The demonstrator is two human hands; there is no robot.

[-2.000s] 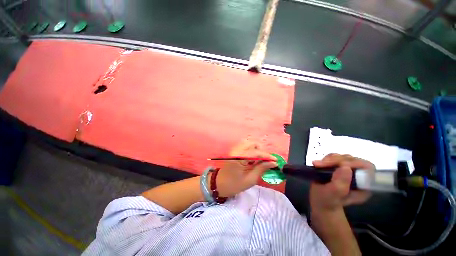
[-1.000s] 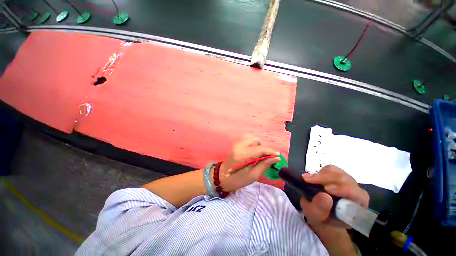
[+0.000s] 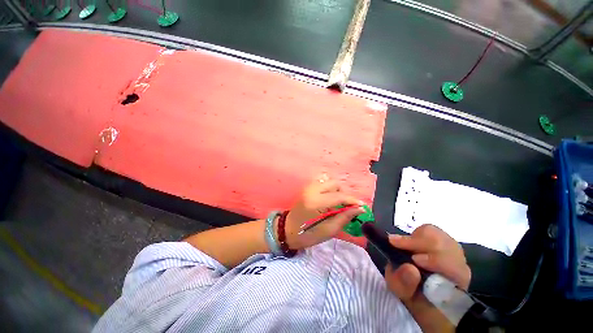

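My left hand point(image 3: 320, 218) holds a round green circuit board point(image 3: 357, 220) by its left edge, low over the right end of the red sheet point(image 3: 247, 130). Red and black lead wires point(image 3: 325, 216) run from the board across my left fingers. My right hand point(image 3: 430, 259) grips a dispensing syringe point(image 3: 383, 243), black at the front and whitish at the rear. Its front end is at the board's lower right; the needle tip cannot be made out. The syringe's rear end is dark and cut off by the lower frame edge.
A white paper or cloth point(image 3: 463, 211) lies right of the red sheet. A blue tray point(image 3: 564, 221) with syringes stands at the right edge. Beyond the metal rail point(image 3: 442, 116), a beige bar point(image 3: 351, 45) crosses the dark green belt point(image 3: 279, 32), with wired green discs point(image 3: 452, 92) on both sides.
The syringe has swung from nearly level to slanting, its rear end now lower and nearer me. The wires in my left hand now slant down to the left. The discs on the belt have shifted slightly right.
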